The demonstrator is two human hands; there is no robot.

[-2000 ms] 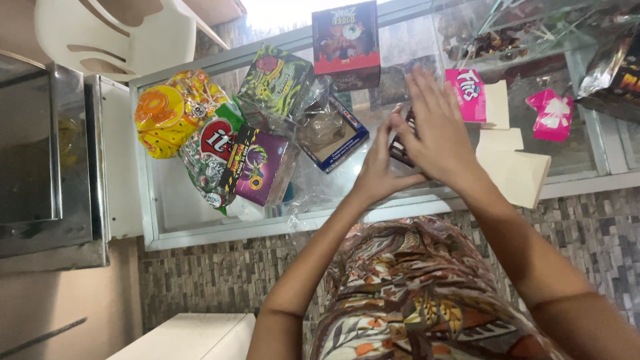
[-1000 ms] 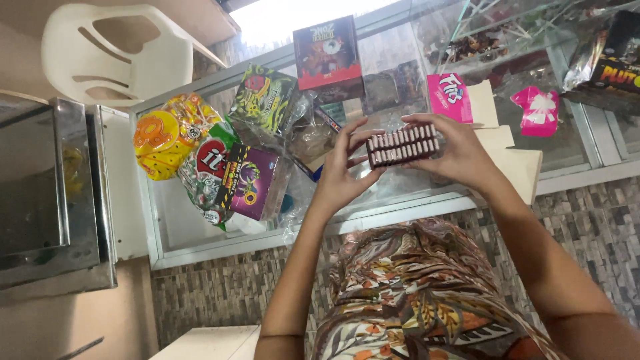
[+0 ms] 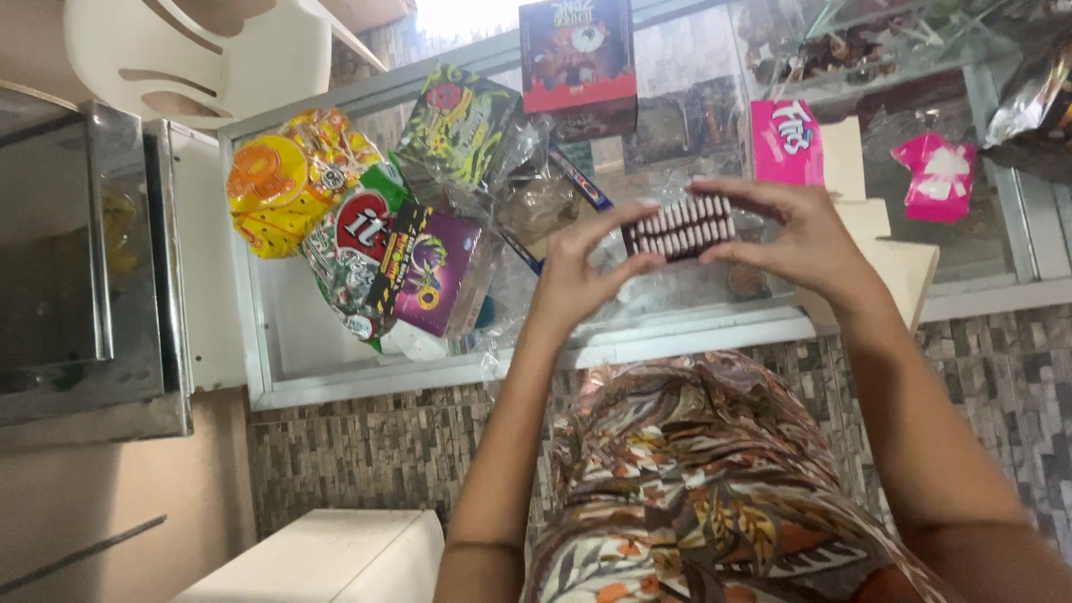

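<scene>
Two stacked rows of small striped sweets or wrapped pieces [image 3: 680,228], brown and white, are held as one block above the glass counter. My left hand [image 3: 582,264] grips the block's left end between thumb and fingers. At its right end, my right hand [image 3: 783,230] pinches it the same way. Just left of the block lies an opened box with a blue edge [image 3: 579,177], clear plastic wrap [image 3: 536,209] over it. A pink Flics-like printed carton flap [image 3: 787,144] lies beyond my right hand, beside cream cardboard [image 3: 888,272].
Yellow candy bag [image 3: 268,197], green-and-red candy bag [image 3: 364,226], purple box [image 3: 437,272], green-black box [image 3: 459,126] and red-black box [image 3: 579,67] rest on the framed glass counter [image 3: 335,387]. A pink piece [image 3: 938,177] lies right; a white chair [image 3: 193,50] stands back left.
Two seconds ago my hands were pressed close together around the block, my right palm over it. Now they hold it from both ends, with its striped side showing.
</scene>
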